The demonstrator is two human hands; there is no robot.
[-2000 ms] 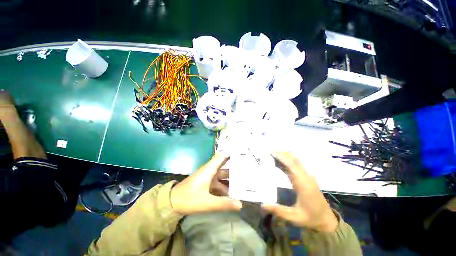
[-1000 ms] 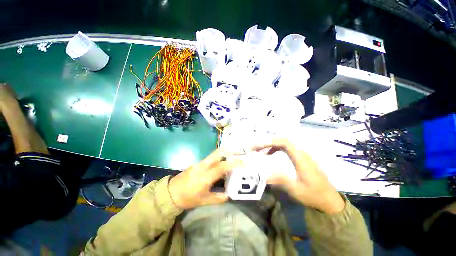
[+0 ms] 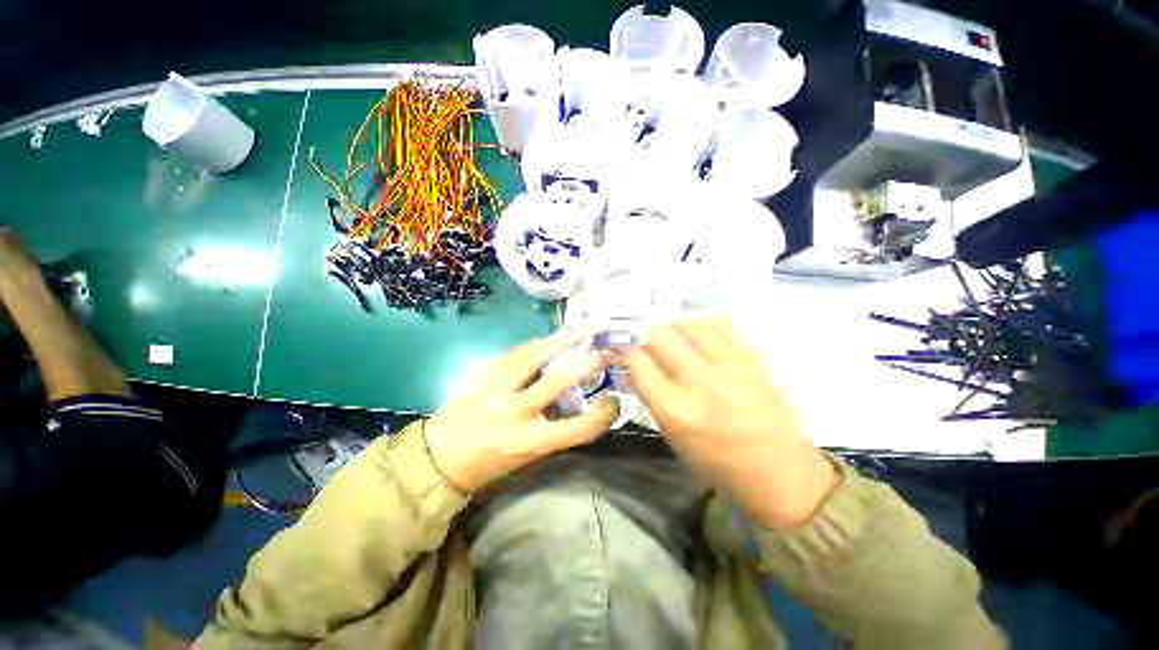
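Note:
A white plastic housing (image 3: 575,376) is held at the bench's front edge, mostly covered by my hands and washed out by glare. My left hand (image 3: 515,409) grips its left side with thumb and fingers. My right hand (image 3: 712,400) lies over its right side and top, fingers bent. What the fingertips touch inside is hidden. Several white housings (image 3: 549,244) stand clustered just beyond my hands, some with open ends showing inner fittings. A pile of orange wired connectors (image 3: 430,172) with black ends lies to their left.
A grey-white screw feeder (image 3: 947,140) stands right of the housings, with a black screwdriver (image 3: 1036,226) beside it. Black strips (image 3: 1004,340) lie in a heap near a blue bin (image 3: 1129,298). A lone white housing (image 3: 198,125) lies far left. Another person's arm (image 3: 54,333) rests at the left.
The held housing has turned and sits more under my hands. My right hand has moved over its top. The whole view has shifted, so the bench things appear higher.

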